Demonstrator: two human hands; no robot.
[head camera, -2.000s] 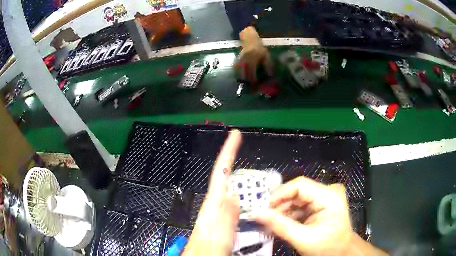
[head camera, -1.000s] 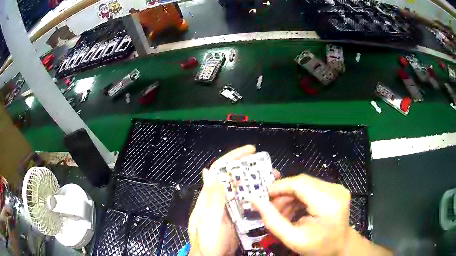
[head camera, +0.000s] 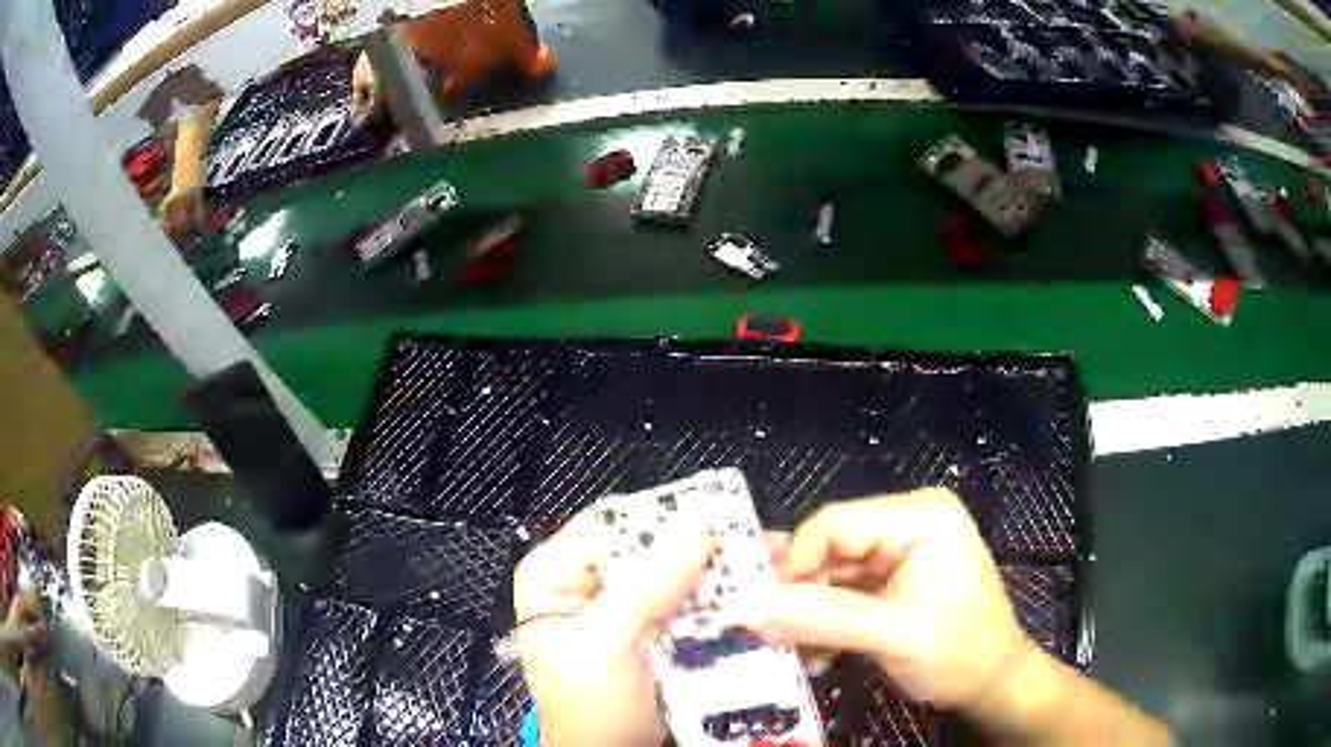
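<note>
A white shell (head camera: 726, 664) with a perforated inner plate (head camera: 715, 562) on its upper part is held over the black tray (head camera: 701, 423). The shell's lower part shows a dark window and a dark rounded opening, with a bit of red at its bottom edge. My left hand (head camera: 599, 628) is closed around the shell's left side, its thumb on the plate. My right hand (head camera: 898, 598) grips the shell's right edge with thumb and fingers; its fingertips partly hide that edge.
Beyond the tray, the green conveyor (head camera: 584, 299) carries scattered units (head camera: 674, 178) and red parts (head camera: 768, 329). A white fan (head camera: 205, 598) and pale post (head camera: 146, 277) stand at left. Other people's hands (head camera: 187, 168) reach in at upper left, near a tray of shells (head camera: 299, 146).
The inner plate and shell, tilted toward the left hand before, are now lower and more steeply angled. My left thumb has moved onto the plate. Belt items have shifted right; other hands have appeared upper left.
</note>
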